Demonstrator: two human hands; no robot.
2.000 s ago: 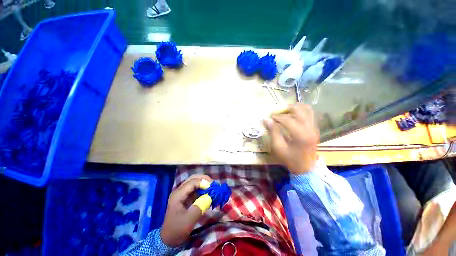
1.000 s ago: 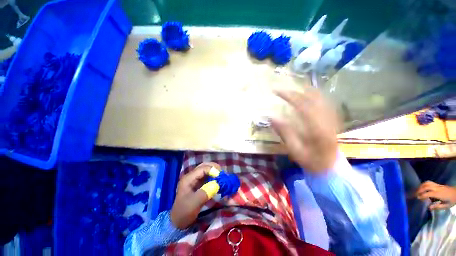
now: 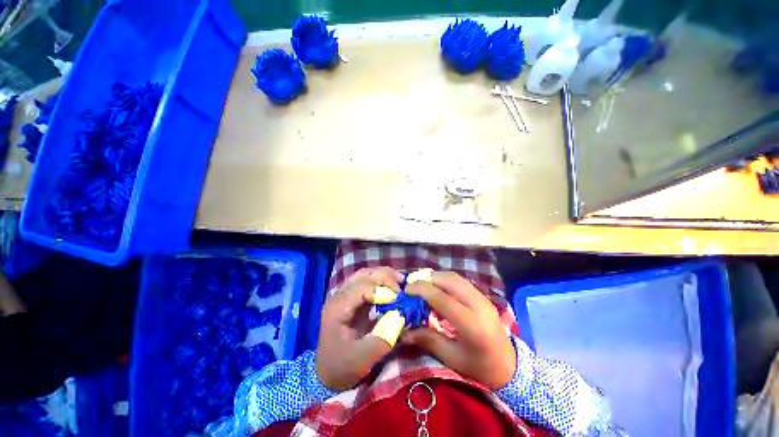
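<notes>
A deep blue spiky hair part (image 3: 412, 309) is held over my lap between both hands. My left hand (image 3: 354, 329) grips it from the left, with yellow cots on its fingertips. My right hand (image 3: 465, 329) closes on its right side, with a pale cot on one fingertip. The fingers cover much of the part. A small round whitish dish (image 3: 462, 188) lies on the bench. Pale thin sticks (image 3: 515, 111) lie crossed near a white bottle (image 3: 553, 68).
A blue tote (image 3: 175, 145) with spiky strips stands tilted at left. Paired blue tufts (image 3: 279, 76) lie on the bench (image 3: 256, 201), with another pair (image 3: 465, 45) farther right. Lap-level bins flank me, left (image 3: 299, 299) and right (image 3: 713, 341). A clear-walled box (image 3: 574, 162) stands at right.
My right hand has come down from the bench near the dish to the hair part in my left hand. The view has shifted, so the bench sits higher in the picture.
</notes>
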